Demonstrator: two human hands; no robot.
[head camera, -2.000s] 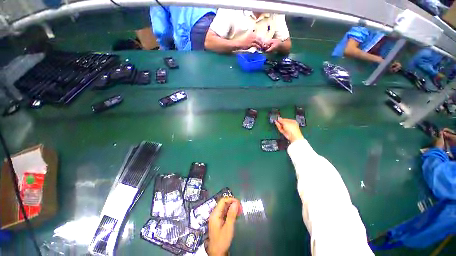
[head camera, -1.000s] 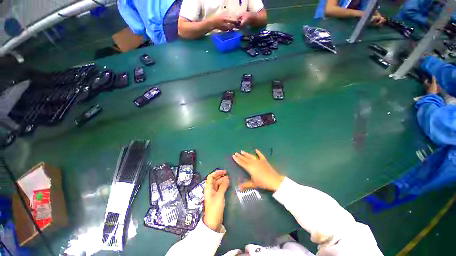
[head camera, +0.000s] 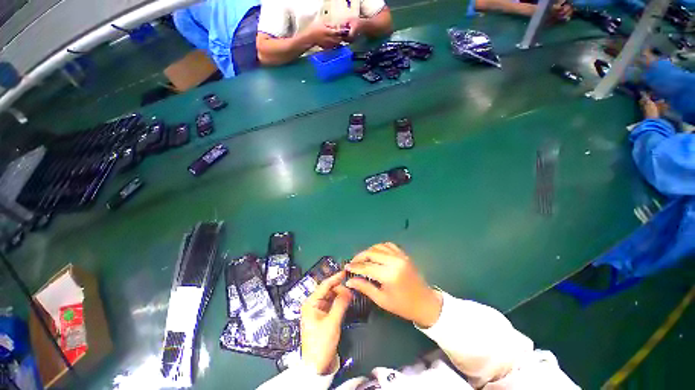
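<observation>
My left hand and my right hand meet at the fingertips, right of the phone pile. A small strip sheet with dark parallel lines shows between them, pinched in my right fingers and partly covered. My left fingertips are bent together; whether they grip the sheet or a strip cannot be told. Part-assembled handsets lie piled and overlapping beside my left hand. A long striped stack of strip sheets lies left of the pile. Another handset lies sideways beyond my hands.
Several handsets lie spaced farther out. An open cardboard box is at lower left, dark trays at far left. A blue bin stands before a person opposite. A faint spare sheet lies right. A metal post stands far right.
My right hand has come back from the far handsets, passed over the sheet, and now meets my left. The sheet has moved left from its flat spot. The whole view has turned.
</observation>
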